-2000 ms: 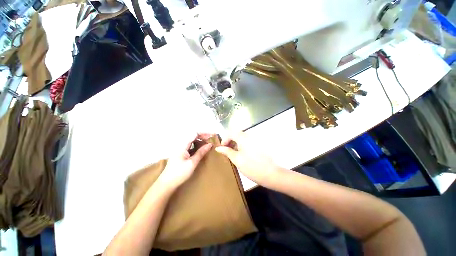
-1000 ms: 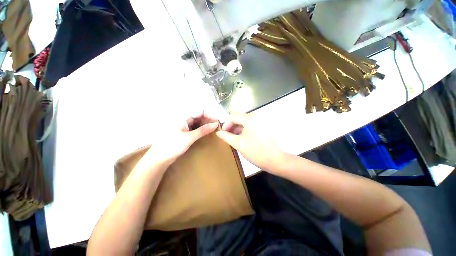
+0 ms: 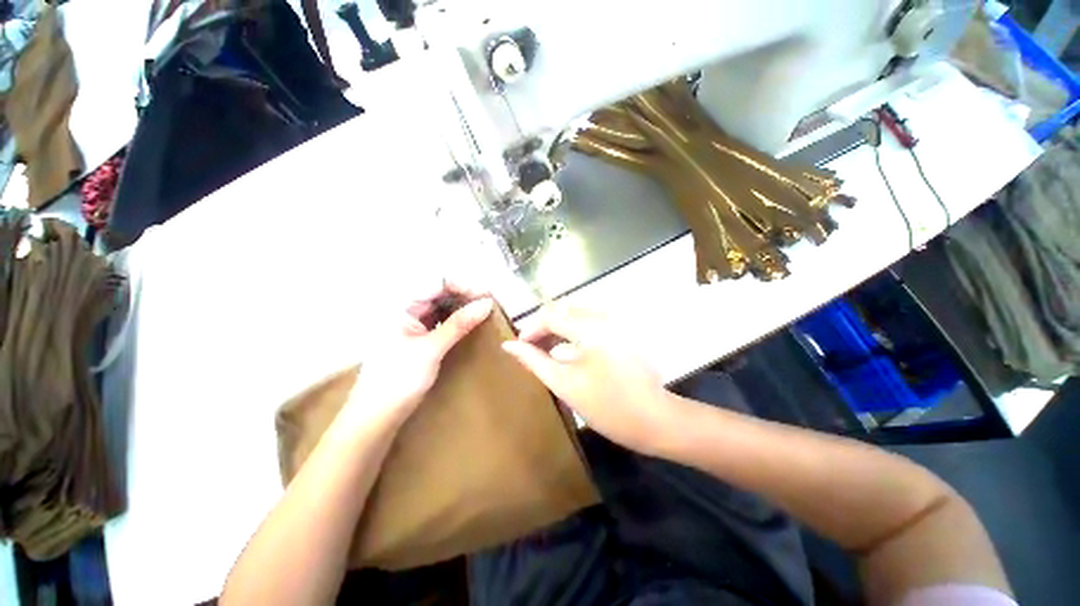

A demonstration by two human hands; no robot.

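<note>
A tan-brown fabric panel (image 3: 474, 456) lies on the white table's front edge and over my dark-clothed lap. My left hand (image 3: 432, 343) pinches its top corner between thumb and fingers. My right hand (image 3: 580, 361) pinches its right edge just below that corner. A thin dark line runs down the right edge; I cannot tell if it is a zipper. Both hands are just in front of the presser foot and needle (image 3: 512, 231) of the white sewing machine (image 3: 640, 42), not touching them.
A zipper bundle (image 3: 722, 178) fans out on the machine bed under the arm. Red-handled snips (image 3: 897, 126) and a dark cord lie right. A brown panel stack (image 3: 53, 379) hangs left. Grey-olive cloth (image 3: 1030, 272) is far right, a blue bin (image 3: 847, 355) below the table.
My fingertips have moved slightly apart at the corner, my right hand lower along the edge. The panel stays in both hands. The camera view has shifted a little.
</note>
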